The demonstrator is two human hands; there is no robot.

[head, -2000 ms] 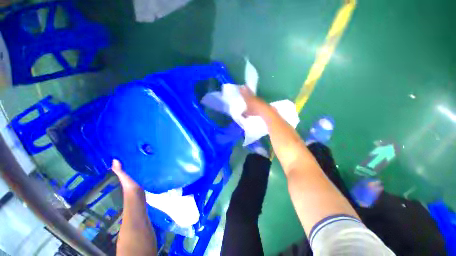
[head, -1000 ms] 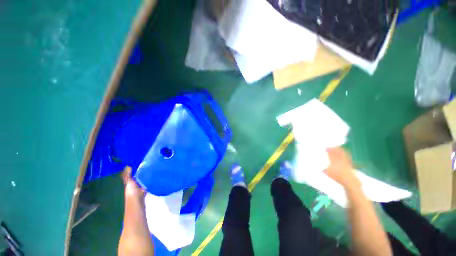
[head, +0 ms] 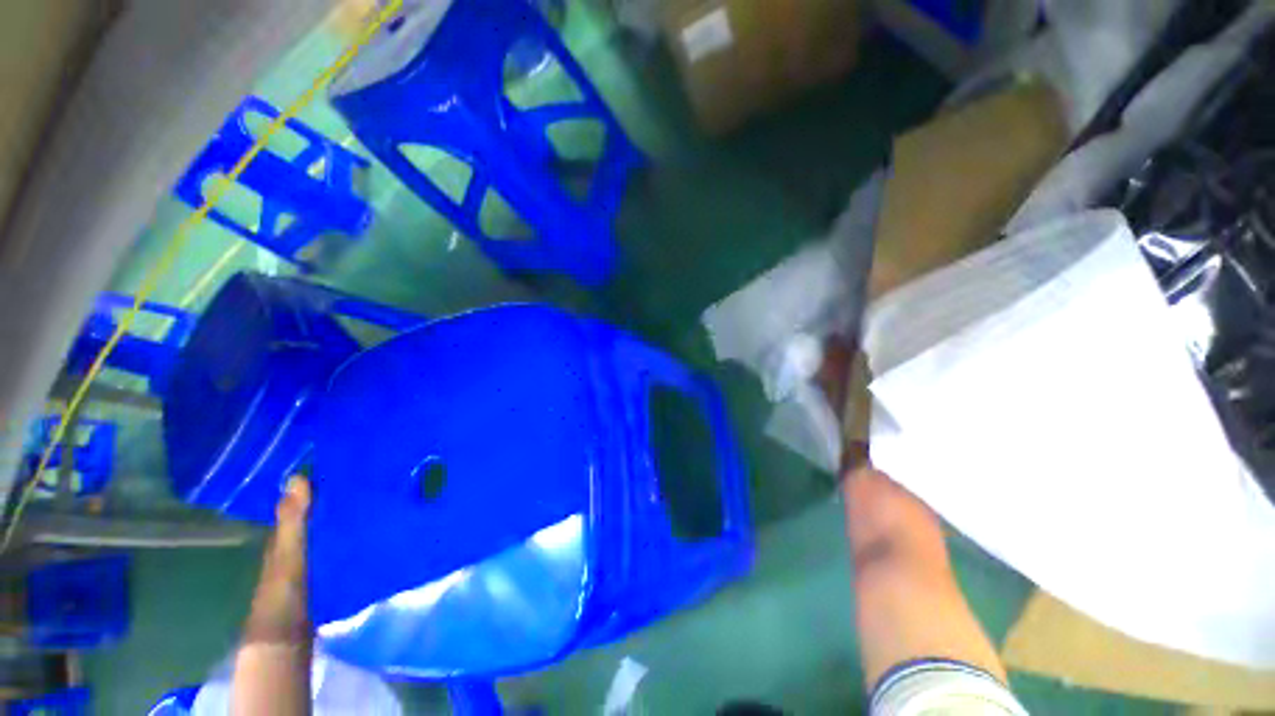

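Note:
A blue plastic stool [head: 476, 406] with a centre hole fills the middle, tilted towards me. My left hand [head: 280, 588] is closed at its left edge, thumb on the rim, other fingers hidden. White sheet material [head: 343, 688] shows under the stool beside that wrist. My right hand [head: 881, 518] is at the edge of an open brown carton [head: 965, 175], its fingers partly hidden and blurred. A crumpled whitish sheet [head: 790, 336] lies against those fingers. A large white foam sheet [head: 1063, 420] hangs over the carton edge; I cannot tell what the right hand grips.
Glossy black film [head: 1216, 210] shows in the carton at the right. More blue stools stand beyond, one upper centre [head: 490, 140] and one behind the held stool [head: 231, 392]. Another brown carton [head: 769, 63] is at the top. A curved grey edge [head: 126, 112] crosses the upper left.
The open carton is now close at the right, with my right hand at its edge; the loose white sheet no longer shows spread out in that hand. The held stool looks larger, its seat more turned to view.

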